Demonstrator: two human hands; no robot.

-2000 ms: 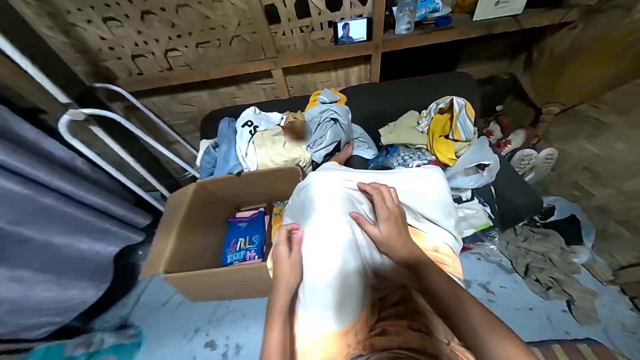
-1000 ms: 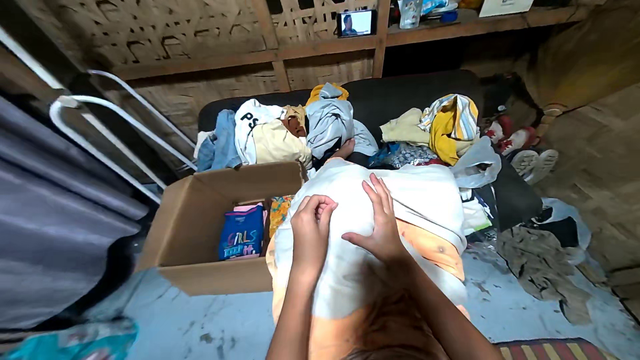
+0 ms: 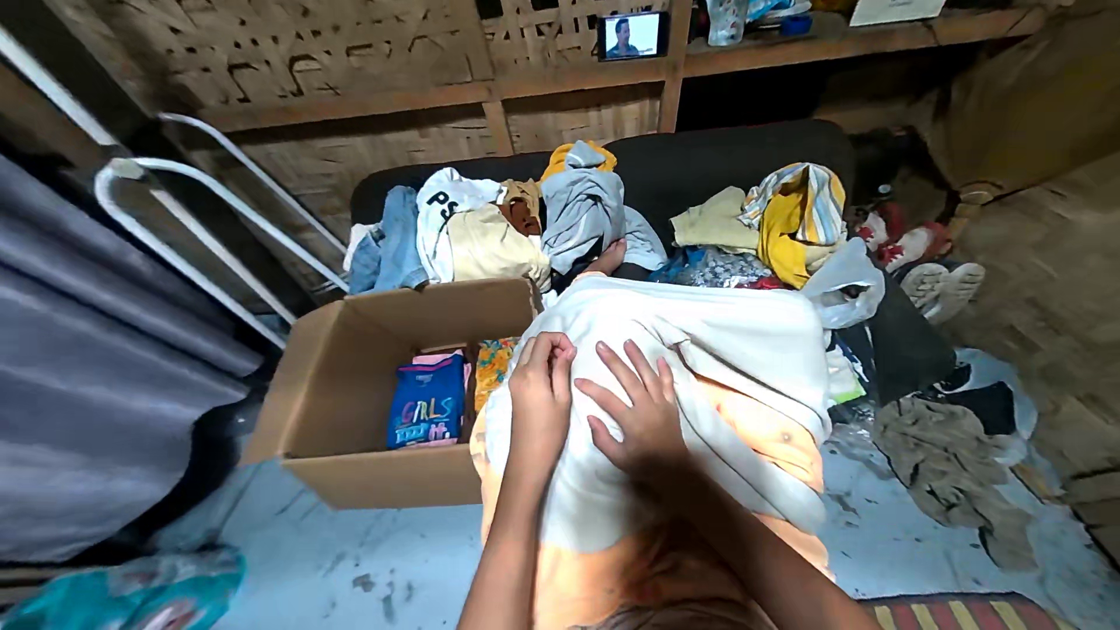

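Note:
A white cloth garment (image 3: 604,324) is spread over my lap, on top of an orange patterned cloth (image 3: 761,429). My left hand (image 3: 544,376) rests on the white cloth with its thumb and fingertips brought together; whether they pinch a bit of fabric cannot be told. Just to its right, my right hand (image 3: 637,402) lies on the same cloth, palm down with fingers spread. Left of the lap stands a cardboard box (image 3: 385,477) with its top open, holding folded clothes, among them a blue printed garment (image 3: 427,402) and a yellow floral one (image 3: 493,367).
Heaps of clothes, including a grey garment (image 3: 582,210) and a yellow one (image 3: 783,236), lie on a dark couch (image 3: 700,149). A plastic bag (image 3: 844,284) is to the right, brown cloth (image 3: 949,464) on the floor. A phone (image 3: 632,36) stands on the shelf; white metal rails (image 3: 219,236) are at left.
My left hand has moved from the left edge of the white cloth inward, and its fingers have drawn together. My right hand stays on the cloth with its fingers spread.

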